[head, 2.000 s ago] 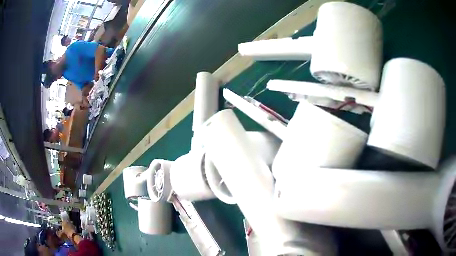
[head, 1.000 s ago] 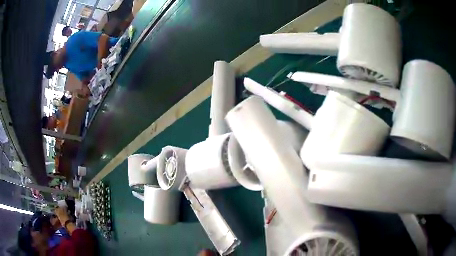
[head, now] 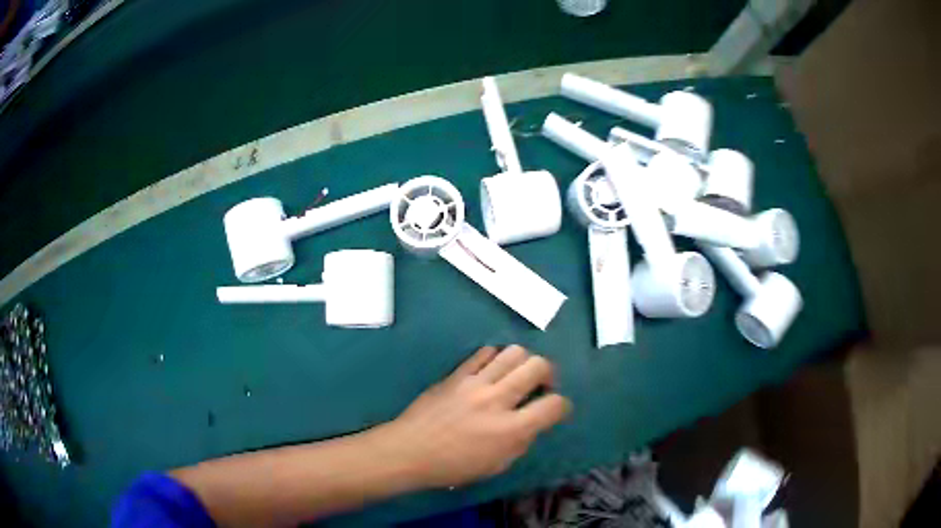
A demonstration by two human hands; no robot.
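Note:
My left hand (head: 485,418), bare, reaches in from the lower left over the green bench, palm down with fingers curled. A dark gap shows between thumb and fingers; whether it holds anything cannot be told. Just beyond it, a white fan (head: 428,215) lies grille up, its open handle (head: 506,278) pointing down right with a thin red wire inside. Two fans (head: 359,289) (head: 258,239) lie to its left. Another fan (head: 521,206) lies to its right, beside a heap of several fans (head: 676,284). My right hand is not in view.
A stack of board strips (head: 26,387) lies at the bench's left. A pale edge rail (head: 341,126) separates the bench from the dark green belt (head: 341,52). More white parts (head: 743,485) show below the bench's front edge. Brown surfaces, perhaps cardboard, stand at the right.
The view has swung down and pulled back, so the fans look smaller and more of the bench shows. My left hand and forearm have come into view. The other workers are out of view.

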